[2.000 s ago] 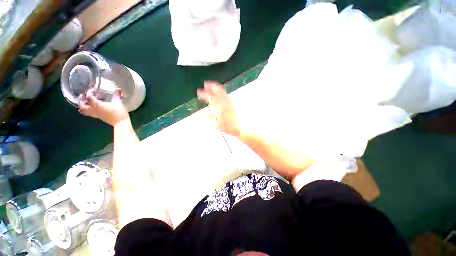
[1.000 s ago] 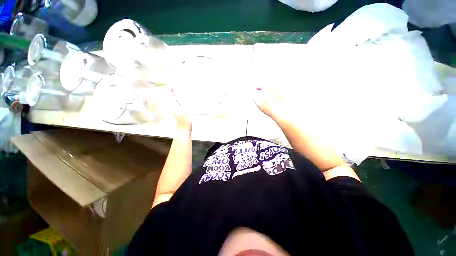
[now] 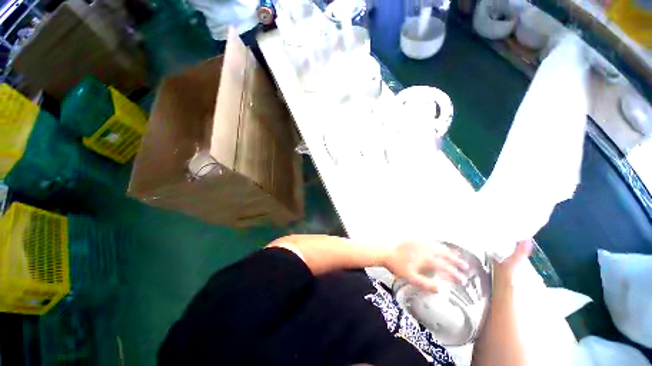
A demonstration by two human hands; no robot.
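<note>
A clear cylindrical unit (image 3: 445, 314) with a round rim lies tilted on the bench (image 3: 422, 189) close to my body. My left hand (image 3: 427, 264) lies over its side with the fingers bent around it. My right hand (image 3: 516, 256) is beyond the unit, gripping the lower edge of a long white bag (image 3: 545, 136) that stretches up and away over the conveyor. The bag looks limp and flat. Glare hides the bag's opening and part of my right fingers.
Several clear units stand at the bench's far end; one with a round rim (image 3: 429, 111) is nearer. An open carton (image 3: 221, 143) is on the floor at left, with yellow crates (image 3: 34, 257) beyond. The green conveyor (image 3: 479, 78) carries units. White bagged bundles (image 3: 629, 293) are at lower right.
The view has turned towards the carton side. My left hand has come onto a clear unit near my body. My right hand has taken hold of a white bag, now raised over the bench and conveyor.
</note>
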